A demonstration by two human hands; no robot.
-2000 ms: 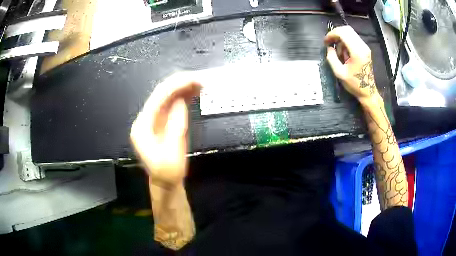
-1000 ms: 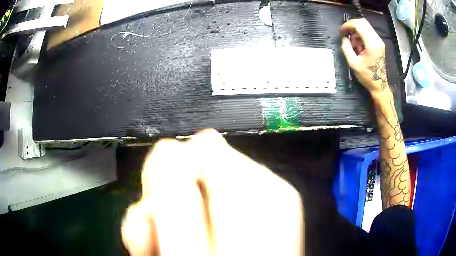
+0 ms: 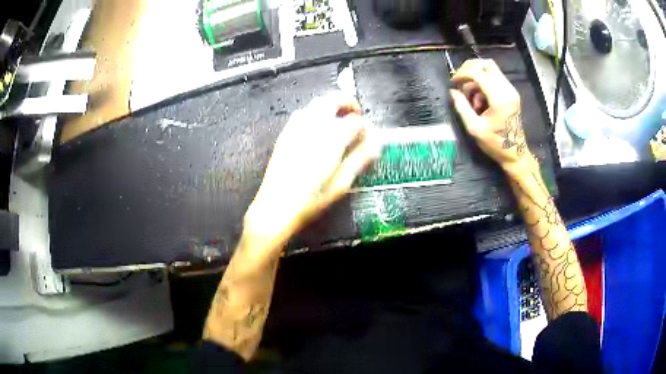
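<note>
A green PCB panel (image 3: 409, 161) with a pale upper edge lies on the black ridged mat (image 3: 146, 197). My left hand (image 3: 314, 153) is blurred, its fingers curled over the panel's left end, which it hides. Whether it holds anything is not clear. My right hand (image 3: 488, 109) is curled just right of the panel's upper right corner. A dark pen-like tool (image 3: 467, 36) with a pale end shows beyond its knuckles, and a thin silvery tip (image 3: 449, 62) shows beside its fingers. The grip is hidden.
Green tape (image 3: 381, 215) is on the mat's front edge. A blue bin (image 3: 504, 292) with boards stands lower right, a fan (image 3: 602, 55) upper right. A green-rimmed solder spool (image 3: 234, 22) and a small board (image 3: 314, 16) are behind the mat. Pale rails (image 3: 55, 106) stand at left.
My left hand has moved up from low in front of the bench to the panel's left end. The panel looks green where it looked white. My right hand has stayed beside the panel.
</note>
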